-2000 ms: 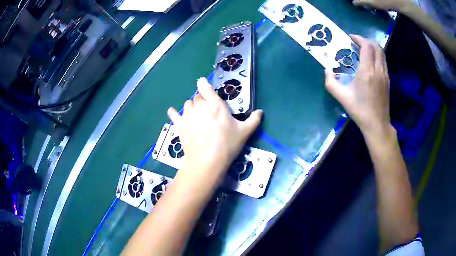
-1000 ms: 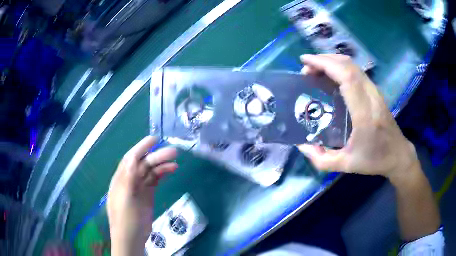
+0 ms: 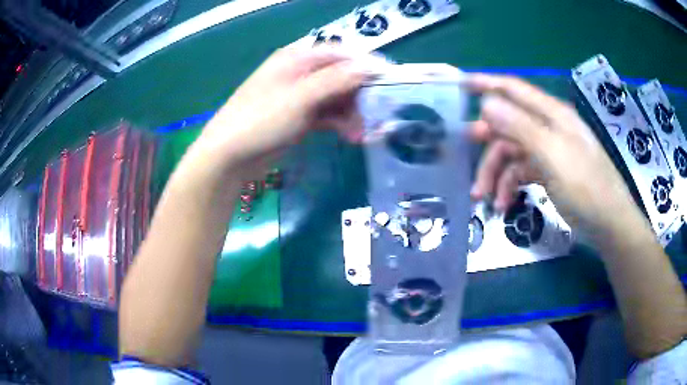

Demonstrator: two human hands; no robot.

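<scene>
A metal plate [image 3: 383, 180] with three round openings is held upright in front of me, its long side running towards me, slightly blurred. My left hand [image 3: 320, 94] grips its upper left edge. My right hand [image 3: 520, 135] is at its upper right edge with fingertips touching the rim; the other fingers are curled. A second three-opening plate [image 3: 358, 248] lies on the bench beneath, partly hidden by the held plate. Small copper-coloured rings [image 3: 247, 199] lie on a bright green mat [image 3: 252, 282], left of the held plate and partly behind my left forearm.
A stack of clear trays [image 3: 94, 218] with red-orange strips stands at the left. Two plates [image 3: 629, 124] lie at the right and another plate [image 3: 392, 34] lies at the back. Blue tape [image 3: 301, 325] runs along the near bench edge. A pale rail [image 3: 196, 34] curves behind.
The view has swung left, bringing the trays and green mat into sight. The held plate has turned from crosswise to lengthwise. My left hand, apart from it one second ago, now holds it too.
</scene>
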